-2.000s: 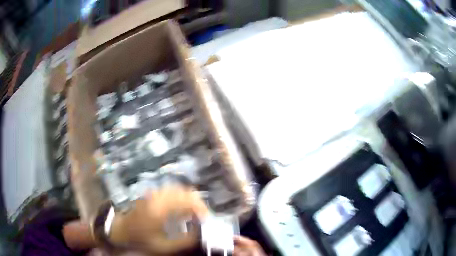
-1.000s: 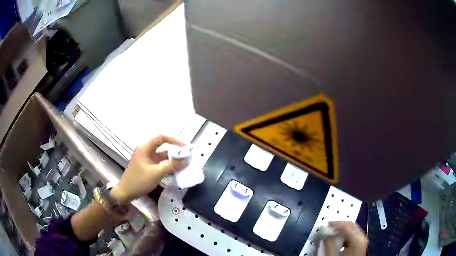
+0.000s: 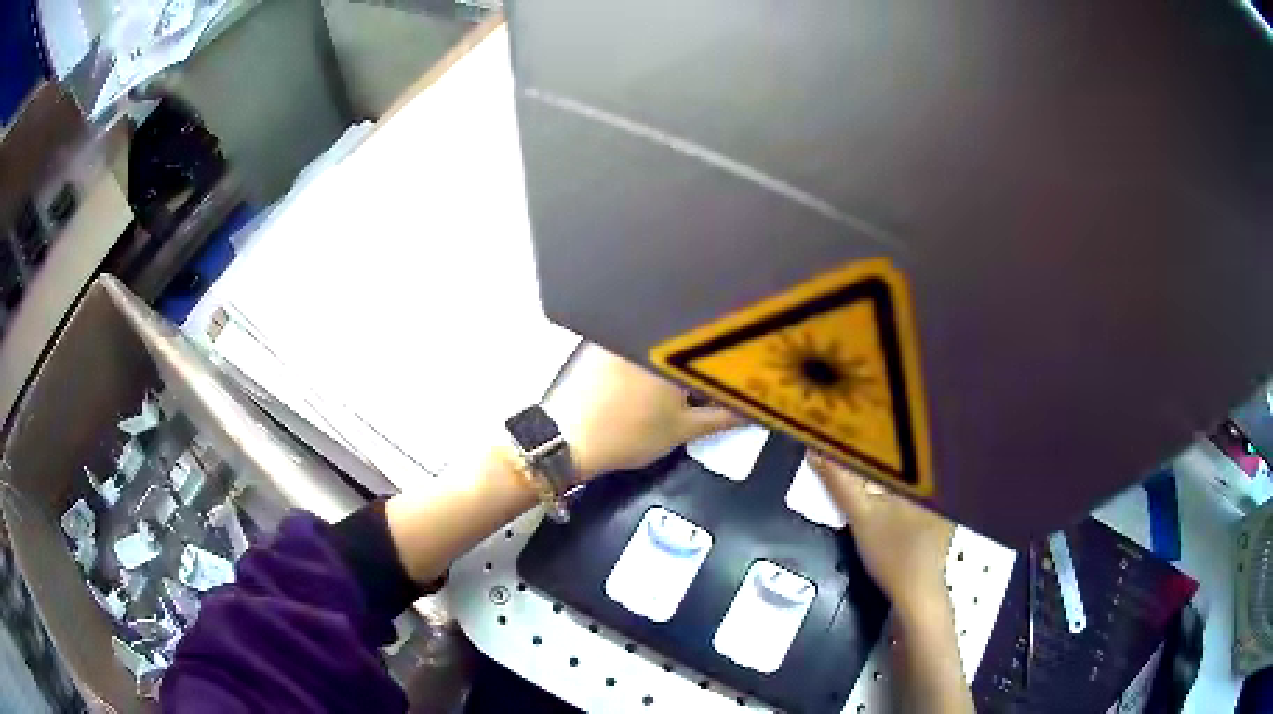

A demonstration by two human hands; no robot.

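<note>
The black marking fixture (image 3: 572, 555) lies on the white perforated table (image 3: 505, 624). Two white adapters show in its near pockets, a left one (image 3: 656, 564) and a right one (image 3: 764, 615). Two more white adapters show at the far pockets, at left (image 3: 729, 452) and at right (image 3: 813, 495). My left hand (image 3: 624, 407) reaches over the far left adapter, its fingertips partly hidden under the laser head. My right hand (image 3: 885, 527) is at the far right adapter, its fingertips also hidden. I cannot tell what either hand holds.
The grey laser marking head (image 3: 726, 209) with its yellow warning triangle hangs low over the fixture. An open carton (image 3: 231, 419) of loose adapters stands at left. A white sheet stack (image 3: 405, 265) lies behind the fixture. A steel ruler (image 3: 1067, 583) lies on a dark mat (image 3: 1117, 614) at right.
My left hand has moved right, from beside the fixture with white adapters in it, to the far left pocket. My right hand has moved up from the near right to the far right pocket.
</note>
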